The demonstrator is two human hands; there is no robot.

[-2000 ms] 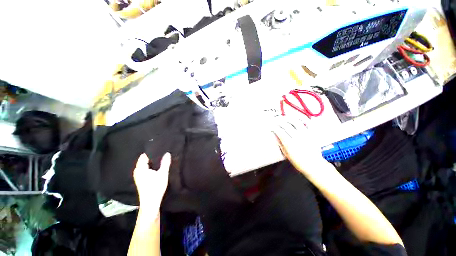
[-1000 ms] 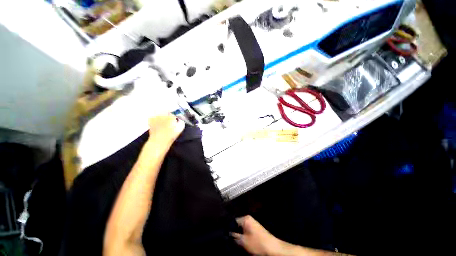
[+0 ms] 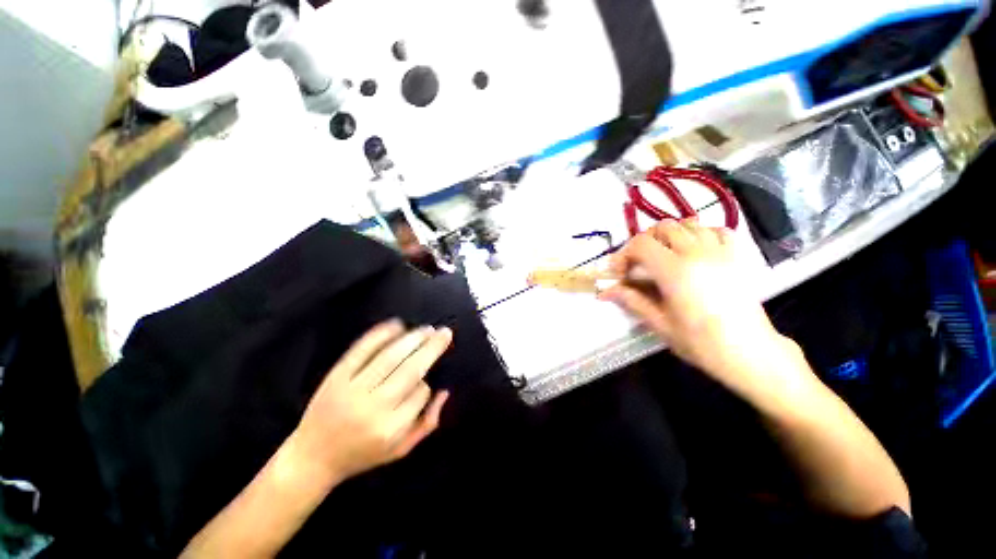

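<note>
The black garment piece lies over the table's left part, its upper edge close to the presser foot, and hangs towards my lap. My left hand rests on it, fingers spread and gripping nothing. My right hand has its thumb and fingers closed on the right end of a flat tan ruler, right of the needle area. Red-handled scissors lie just behind my right hand, partly hidden by it. A dark thread runs across the white table.
The white machine head spans the back, with a black strap over it. A clear plastic bag lies right of the scissors. Red and yellow handles are at the far right. A blue crate is at the lower right.
My left hand has moved from near the presser foot down onto the cloth. My right hand has left the garment's lower edge, moved up to the table and taken the ruler's end.
</note>
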